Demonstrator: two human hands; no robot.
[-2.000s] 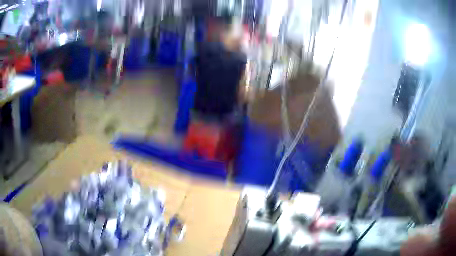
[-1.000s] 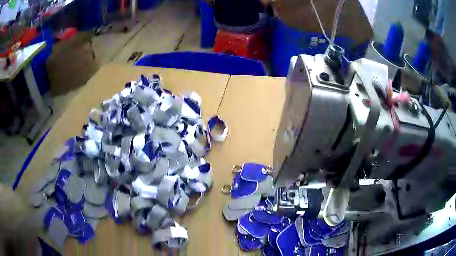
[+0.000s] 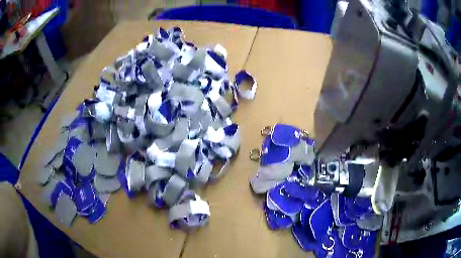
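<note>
A big heap of looped fabric pieces (image 3: 172, 111), grey-white outside and blue inside, lies on the table's left half. One loop (image 3: 245, 84) lies at the heap's right edge and another (image 3: 189, 211) at its near end. Flat blue-and-grey fabric pieces (image 3: 83, 166) lie at the heap's lower left. A second pile of flat pieces (image 3: 303, 201) lies by the narrow machine arm (image 3: 354, 176) and runs partly under it. Metal rings (image 3: 255, 154) show on its far left pieces. Neither my left hand nor my right hand is in view.
The off-white sewing machine head (image 3: 354, 75) fills the upper right. The tan tabletop (image 3: 288, 75) has a seam. Blue cloth or bin edges (image 3: 227, 15) lie beyond it. A red-handled tool (image 3: 396, 227) lies by the machine base. A blurred tan shape is cut off at the lower left edge.
The view has swung down and closer to the table; the heap and machine sit higher and further right. The person and red stool behind have mostly left the picture. The piles look unchanged.
</note>
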